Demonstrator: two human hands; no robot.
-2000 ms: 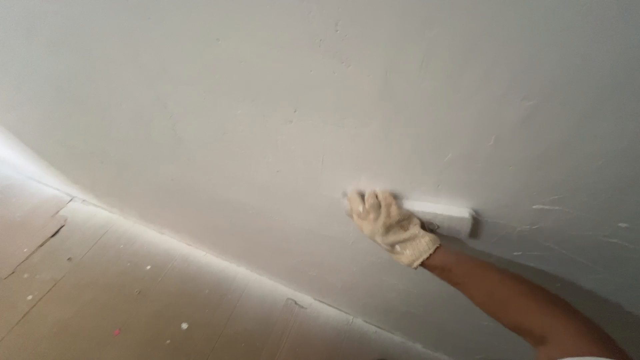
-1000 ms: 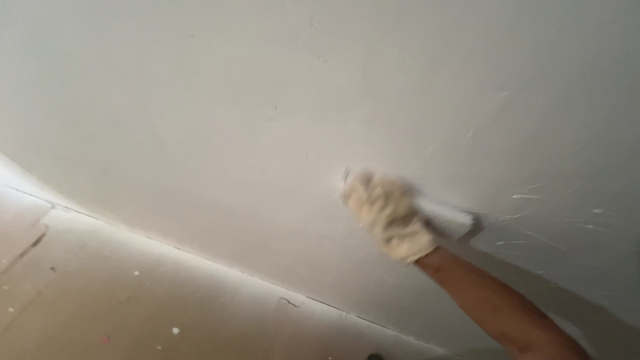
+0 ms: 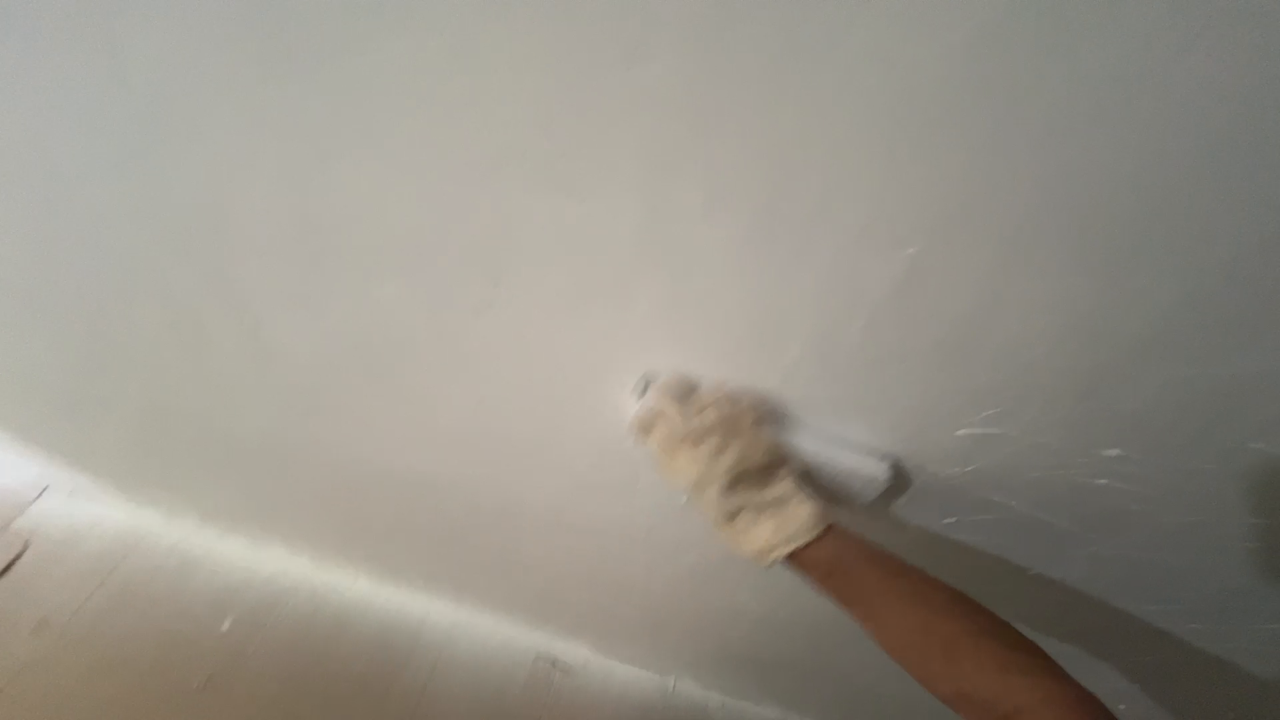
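Observation:
My right hand (image 3: 735, 465), in a cream knitted work glove, is closed on a pale block-like hand tool (image 3: 850, 465) held against the grey-white wall (image 3: 450, 250). The tool's far end, with a darker edge, sticks out to the right of the glove, and a small tip shows at the fingers' left. Motion blur and the glove hide the rest, so its exact kind cannot be told. White scratch-like marks (image 3: 985, 430) lie on the wall to the right of the tool. My left hand is out of the picture.
Along the lower left, the wall meets a brownish floor (image 3: 250, 660) with pale specks and dark cracks. A bright band runs along this joint. The forearm's shadow (image 3: 1080, 610) falls on the wall at lower right, and a dark blurred patch shows at the right edge.
My right hand keeps its hold on the tool against the wall; both have tilted, the tool's right end now lower than two seconds ago. The view has shifted somewhat.

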